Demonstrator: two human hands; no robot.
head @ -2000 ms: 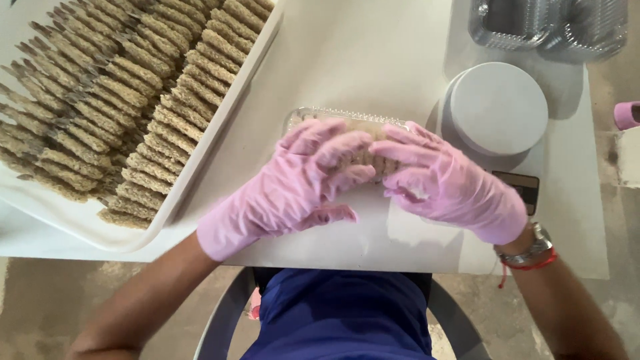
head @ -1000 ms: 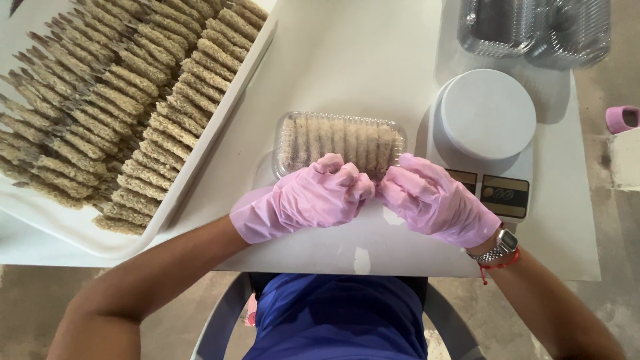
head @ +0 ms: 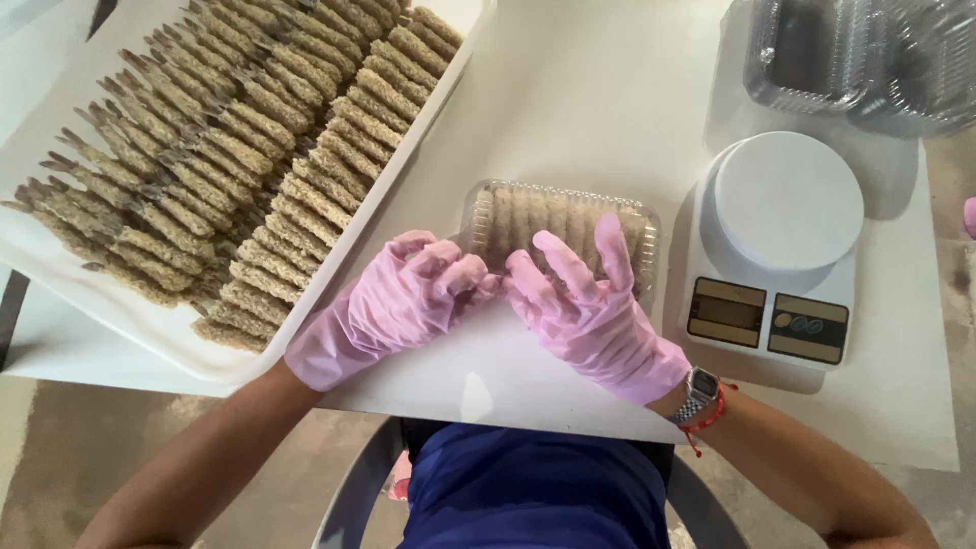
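A clear plastic clamshell container (head: pixel 564 200), its lid over a row of breaded shrimp, lies on the white table in front of me. My left hand (head: pixel 408 297), in a pink glove, has its fingers curled at the container's near left edge. My right hand (head: pixel 591 313), also gloved in pink, touches the near edge, with two fingers raised over the lid. The fingertips of both hands almost meet there and hide part of the rim. Whether either hand pinches the rim cannot be told.
A white tray (head: pixel 381 200) with rows of breaded shrimp (head: pixel 290 217) stands at the left. To the right is a white digital kitchen scale (head: pixel 789 202). Clear plastic containers (head: pixel 816 57) lie at the back right. The table's near edge runs before my body.
Both hands have come down from over the container's lid to its near edge. Since one second ago, the fingers of my right hand have spread and lifted.
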